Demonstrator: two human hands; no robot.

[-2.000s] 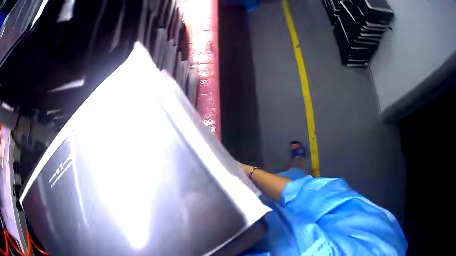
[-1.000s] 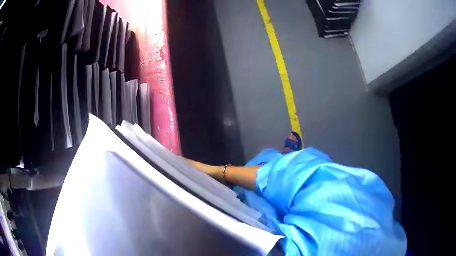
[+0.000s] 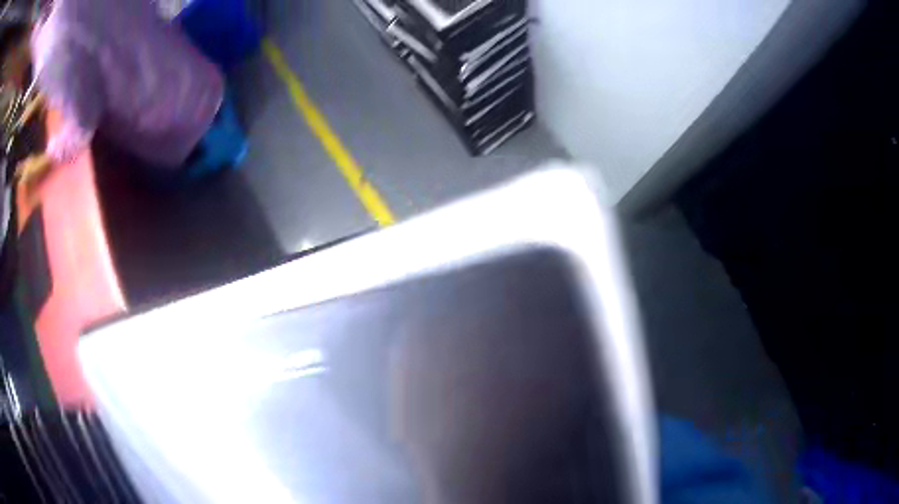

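A large dark grey glossy panel (image 3: 493,394) with a wide white border fills the lower middle of the view, close to the camera and blurred. Bright glare covers its left part, beside a small pale print. Neither of my hands shows; the panel covers the area where they could be. Part of a blue smock (image 3: 705,463) shows at the panel's lower right. Whether more panels lie under this one cannot be told.
A pink-red bench edge (image 3: 74,266) runs down the left, with dark upright panels (image 3: 74,458) below. A person in pale pink (image 3: 133,84) is at upper left near a blue bin (image 3: 222,30). A black stack (image 3: 488,79) stands on the floor by a white wall (image 3: 631,79).
The view has swung to the right and the panel now lies across the lower middle. The right forearm seen before is out of sight. The person in pink and the floor stack have come into fuller view.
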